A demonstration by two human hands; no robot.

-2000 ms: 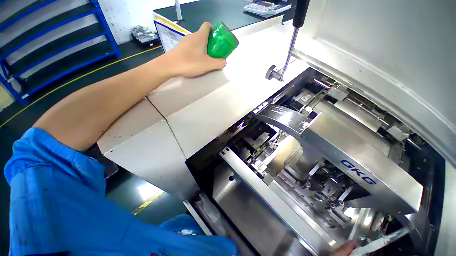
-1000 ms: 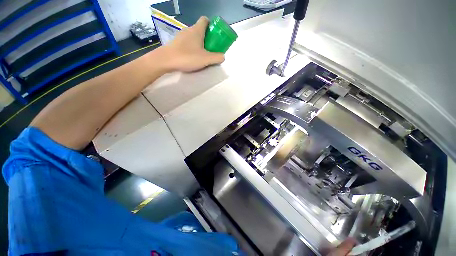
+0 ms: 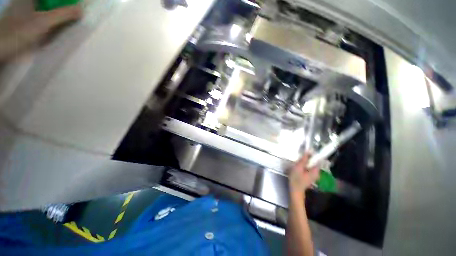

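Observation:
The frame is blurred. My left hand (image 3: 47, 25) is at the upper left, cut off by the edge, around a green jar (image 3: 55, 4) of which only the lower part shows, over the white printer cover. My right hand (image 3: 303, 174) is over the front rail (image 3: 227, 145) and grips a long pale spatula (image 3: 334, 145) that points up and right into the printer opening. A flat green lid (image 3: 326, 181) lies just right of my right hand. The print head (image 3: 310, 55) spans the opening behind the spatula.
White printer covers stand at the left (image 3: 90, 110) and right (image 3: 420, 190). A dark-handled rod (image 3: 437, 82) is at the upper right. Yellow floor tape (image 3: 85, 231) shows at the lower left. My blue clothing (image 3: 200, 230) is close to the printer's front.
The view has swung right and down, so my left hand and the jar now sit at the upper left edge. My right hand, forearm and the green lid have come into fuller view.

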